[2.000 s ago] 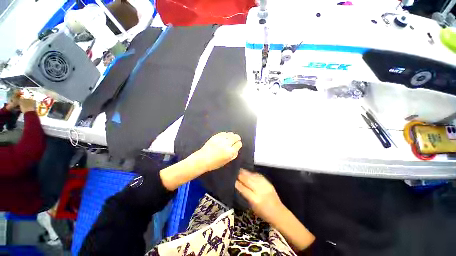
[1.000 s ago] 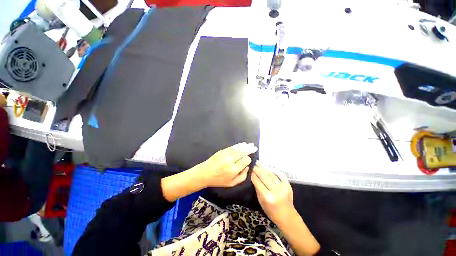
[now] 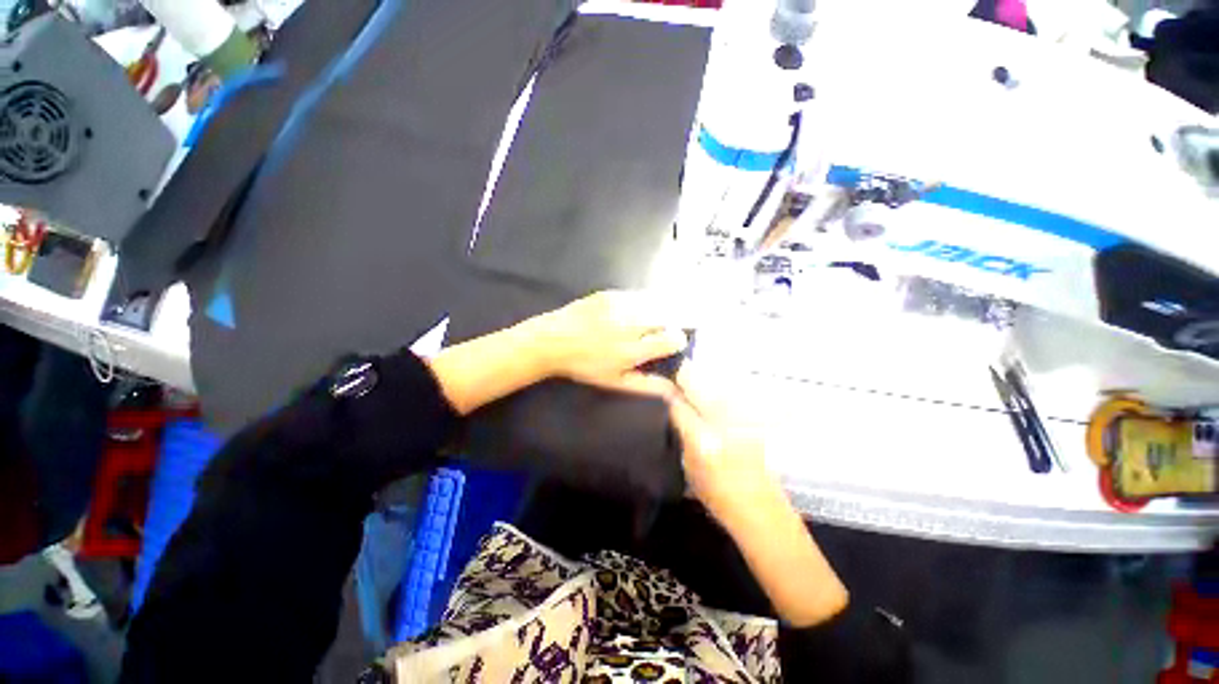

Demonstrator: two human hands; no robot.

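Observation:
A dark grey cut panel lies on the table left of the needle area, its right edge running toward me. My left hand grips that edge from above, fingers bent. My right hand pinches the same edge just right of and below it, the fingertips of both hands close together. The cloth below my hands hangs over the table's front edge. More grey panels with a blue strip lie to the left. The white sewing machine stands to the right, its needle area beyond my hands.
Dark snips and a slim pen-like tool lie right of the needle area. A yellow phone lies on an orange-red ring at the right. A grey fan housing stands at the left. A blue crate is below the table edge.
Both hands have moved up toward the needle area, holding the panel edge together. The panel is drawn up and creased across. The whole view has also shifted.

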